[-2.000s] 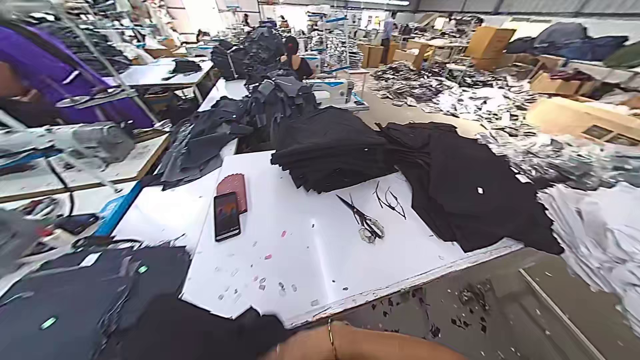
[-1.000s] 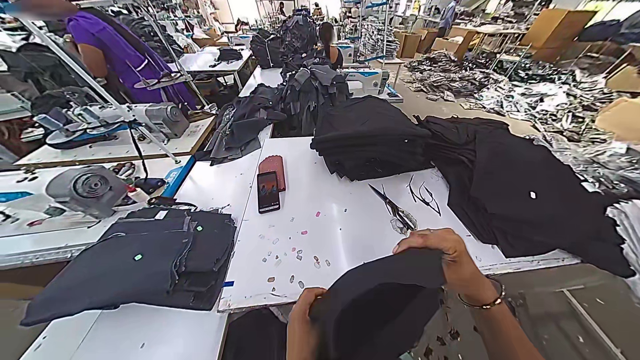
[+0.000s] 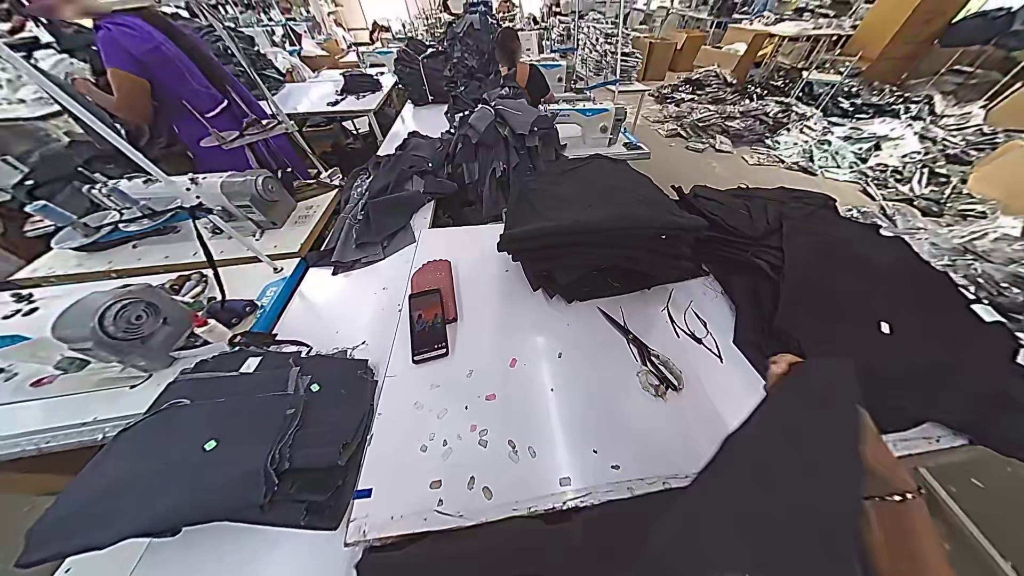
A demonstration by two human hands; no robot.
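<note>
My right hand (image 3: 782,368) grips the edge of a black fabric piece (image 3: 768,472) at the table's right edge; the cloth covers most of that hand, and the forearm with a bracelet shows at lower right. My left hand cannot be seen. The fabric hangs along the front edge of the white table (image 3: 480,472). Scissors (image 3: 645,352) with wrapped handles lie near thread or cord loops (image 3: 694,326). Behind them is a stack of folded black cloth (image 3: 600,224), with more black fabric (image 3: 888,304) draped to its right. A phone (image 3: 429,326) lies against a red case (image 3: 436,284).
Dark cut panels (image 3: 240,440) lie at the left, beside a sewing machine motor (image 3: 120,324) and a sewing machine (image 3: 240,200). Small stickers or scraps dot the tabletop. A person in purple (image 3: 176,88) stands at upper left; another person (image 3: 520,68) is farther back. Fabric scraps (image 3: 864,144) cover the floor.
A second ago both hands held the black piece in front of the table; now it is spread wider and my right hand is farther right. My left hand has gone out of sight.
</note>
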